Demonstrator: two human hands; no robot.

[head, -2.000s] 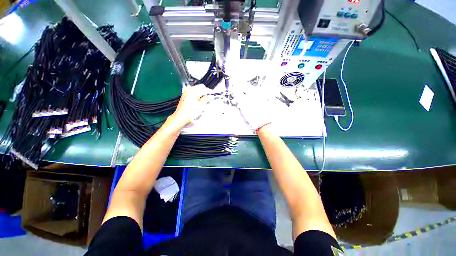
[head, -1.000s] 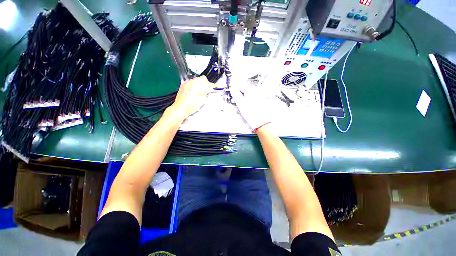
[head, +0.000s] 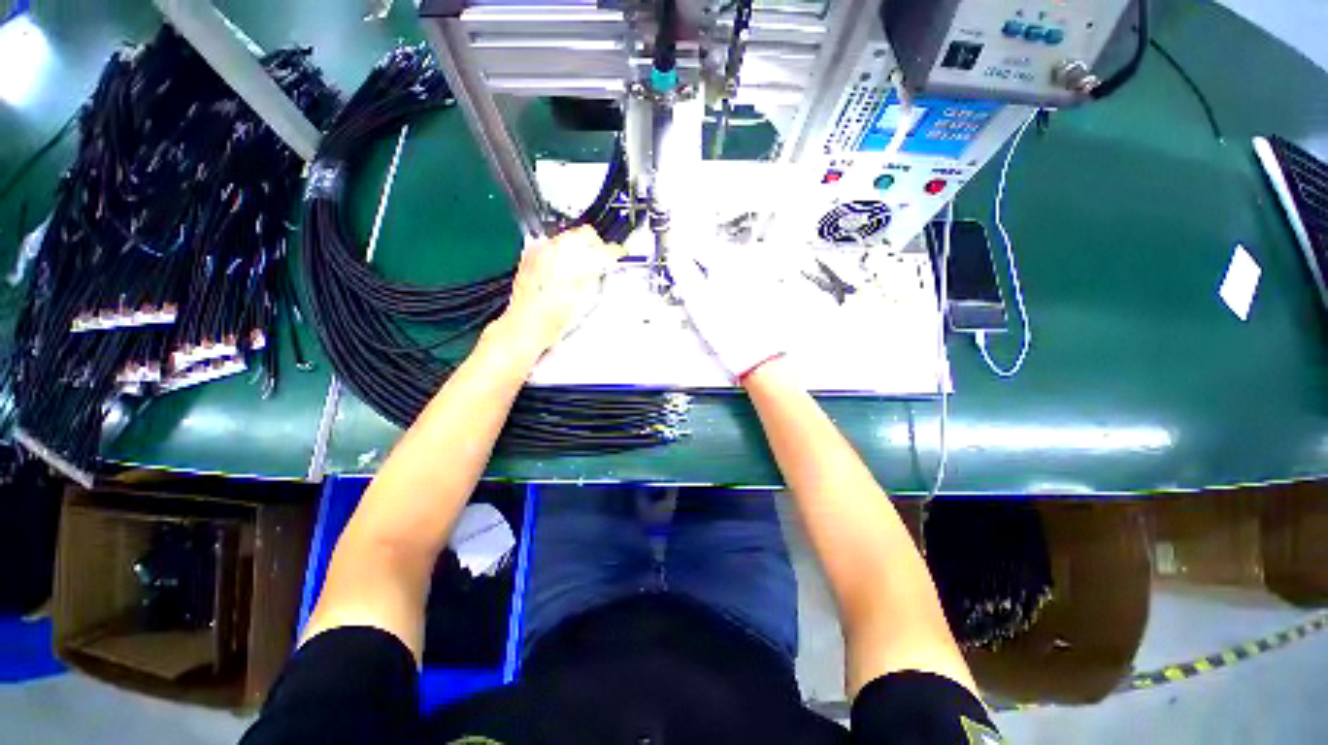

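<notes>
The machine head [head: 663, 160], with a teal fitting, points down at the white base plate [head: 874, 357]. My left hand [head: 565, 281] is left of the head's tip, its fingers bent toward a small metal fixture [head: 658, 274]. My right hand [head: 736, 313], in a white glove, is right of the tip with its fingers at the same spot. Glare and the fingers hide what either hand holds. A curved black cable bundle [head: 357, 313] runs left of the machine and under my left forearm, its ends at the plate's front edge.
A black cable pile [head: 160, 204] with white bands lies far left. Small dark pliers [head: 830, 281] lie on the plate. The control box [head: 906, 160], a phone [head: 973, 277] with white cord and a white card [head: 1239, 283] are right. Boxes and a blue bin [head: 520, 582] stand below.
The whole view shifts slightly. Both hands stay at the fixture under the machine head, with little visible movement.
</notes>
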